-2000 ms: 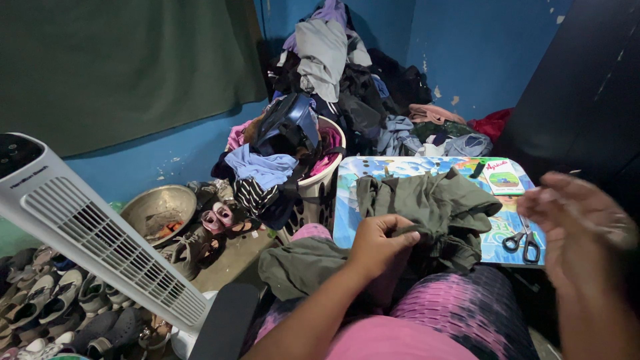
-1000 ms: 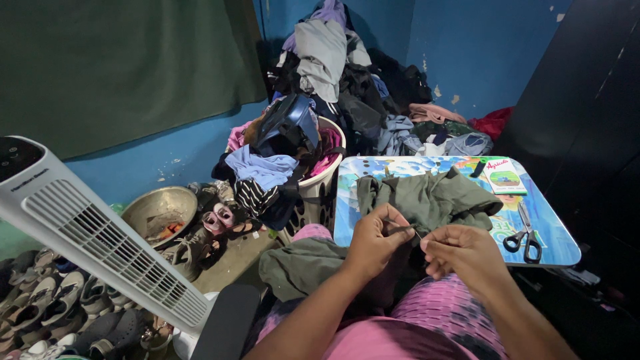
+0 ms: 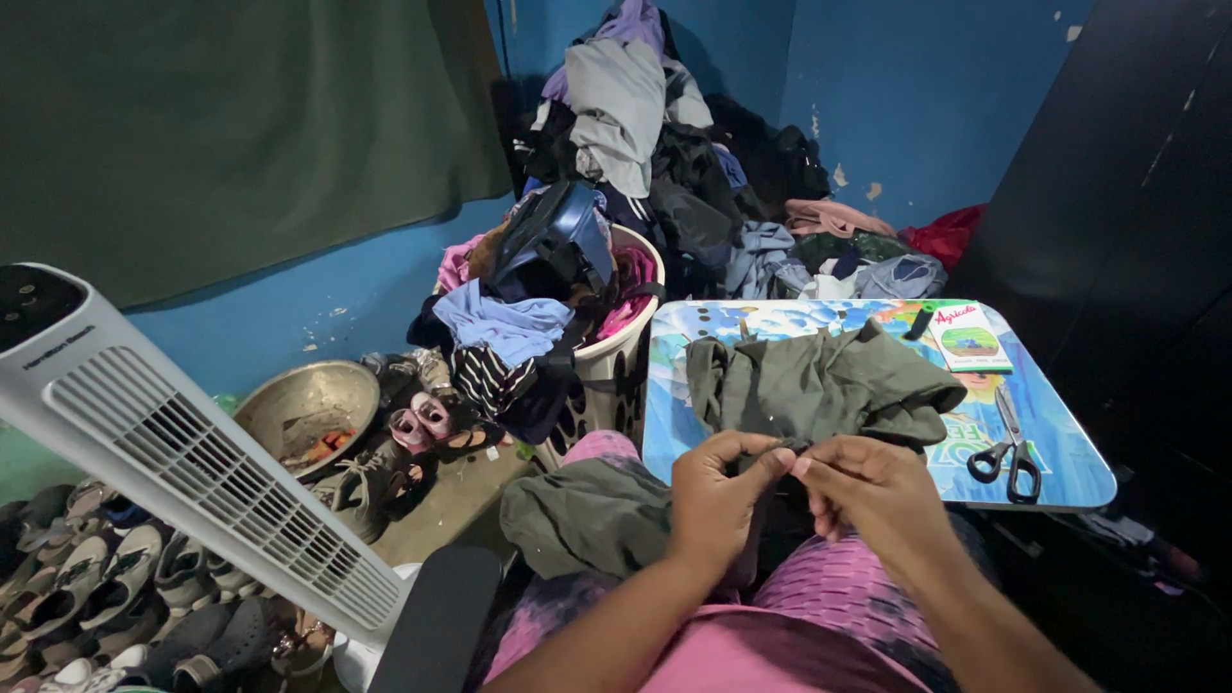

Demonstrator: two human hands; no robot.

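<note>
An olive-green cloth garment point(image 3: 828, 385) lies partly on a small table with a colorful printed top point(image 3: 1059, 433) and partly across my lap. My left hand point(image 3: 722, 491) pinches an edge of the garment between thumb and fingers. Thumb and forefinger of my right hand point(image 3: 866, 491) meet at the same edge, touching my left fingertips; whether a needle or thread is between them is too small to tell. Black-handled scissors point(image 3: 1007, 452) lie on the table to the right, below a printed white packet point(image 3: 970, 337) and a dark thread spool point(image 3: 921, 321).
A white tower fan point(image 3: 212, 462) leans across the left, beside a black armrest point(image 3: 438, 616). Many shoes point(image 3: 115, 587) and a metal basin point(image 3: 308, 414) are on the floor. A laundry basket point(image 3: 616, 361) overflows ahead, before a tall clothes pile point(image 3: 616, 106). A dark panel point(image 3: 1136, 192) stands at right.
My right hand, raised away at the right two seconds back, came in to my left hand at the cloth edge. The garment and scissors stay in place.
</note>
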